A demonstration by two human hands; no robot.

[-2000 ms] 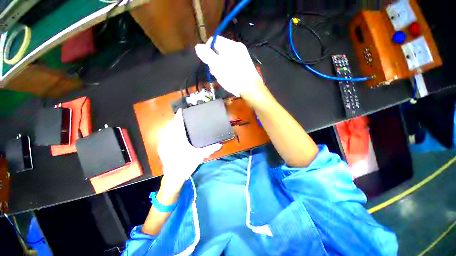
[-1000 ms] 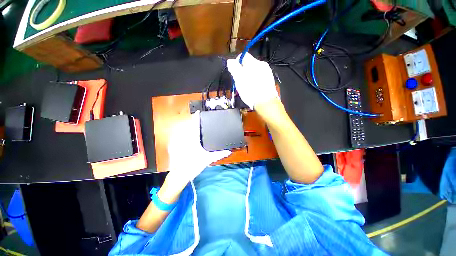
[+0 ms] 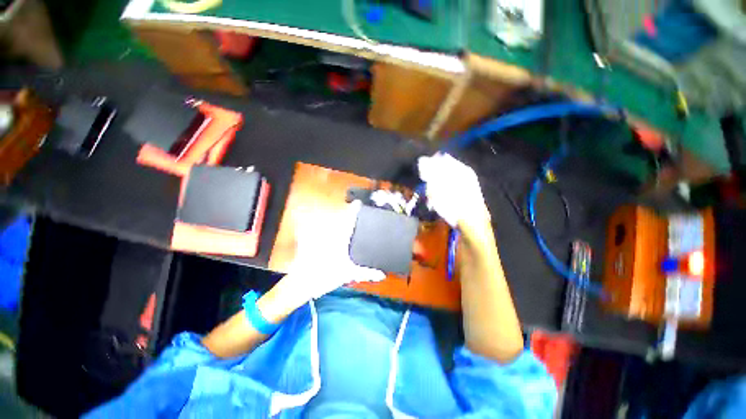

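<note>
A black set-top box (image 3: 384, 240) sits on the orange mat (image 3: 304, 192), its back edge against the whitish connector fixture (image 3: 393, 200). My left hand (image 3: 325, 252), in a white glove, holds the box at its left side, with the thumb along the front edge. My right hand (image 3: 452, 190), also gloved, is just behind and right of the box and grips the thick blue cable (image 3: 523, 119). The cable's tip is hidden near the fixture. A blue marker pen (image 3: 451, 254) lies on the mat's right side. The picture is blurred.
More black boxes (image 3: 219, 197) lie at the left, two on orange-red pads (image 3: 214, 238). At the right are a black remote control (image 3: 577, 286), a looped blue cable and an orange-brown power box (image 3: 640, 262). A green shelf (image 3: 311, 18) runs along the back.
The view has swung, so the bench appears lower and tilted. My left hand stays on the box and my right hand stays on the blue cable. The pen shows more clearly.
</note>
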